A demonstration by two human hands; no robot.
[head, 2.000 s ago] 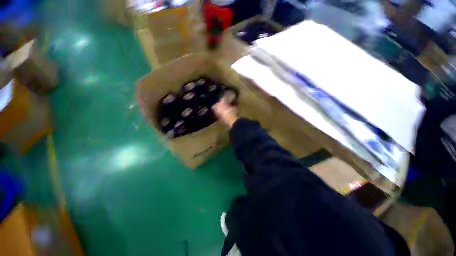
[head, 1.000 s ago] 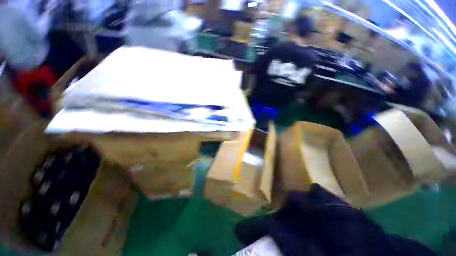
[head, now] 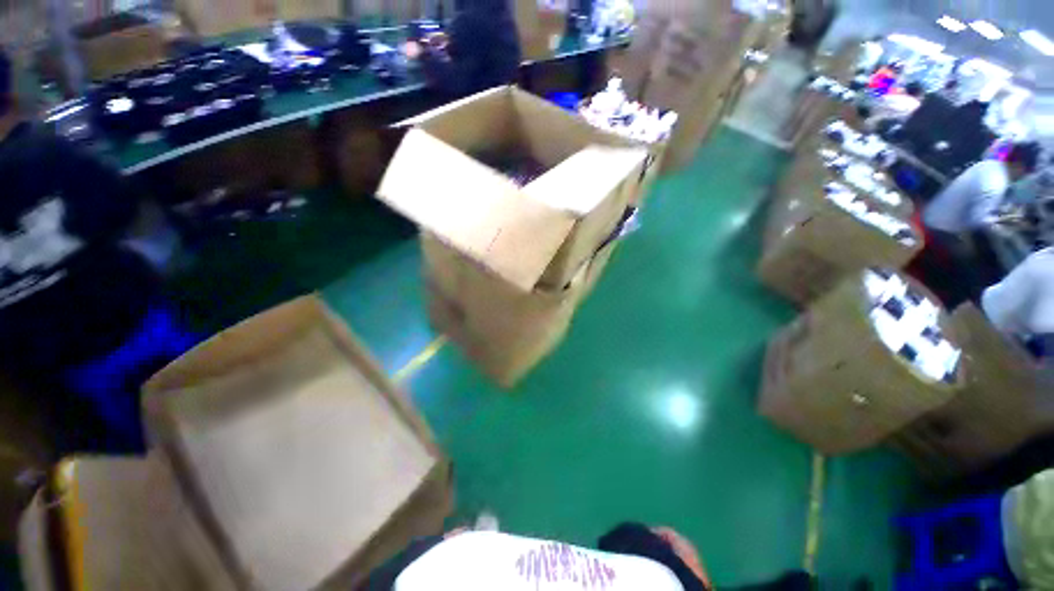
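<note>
No hand of mine can be made out clearly. My white, printed shirt front (head: pixel 543 566) shows at the bottom edge, with dark cloth beside it. Small blurred reddish patches lie at both sides of it; I cannot tell whether they belong to my hands. Nearest in front is an open cardboard box (head: pixel 437 462) at the lower left, with a bare brown bottom. Beyond it stands a taller open carton (head: pixel 497 306) with its flaps out and something dark inside.
Green floor (head: pixel 624 450) runs between the cartons. Cartons topped with white parts (head: pixel 821 387) stand at the right, near a blue stool (head: pixel 954 543) and seated people. A person in dark clothes (head: pixel 58 219) is at the left, by a long bench (head: pixel 231 141) with black trays.
The view has swung right, away from the carton of black parts and the white sheets. The hand that reached into that carton is no longer seen.
</note>
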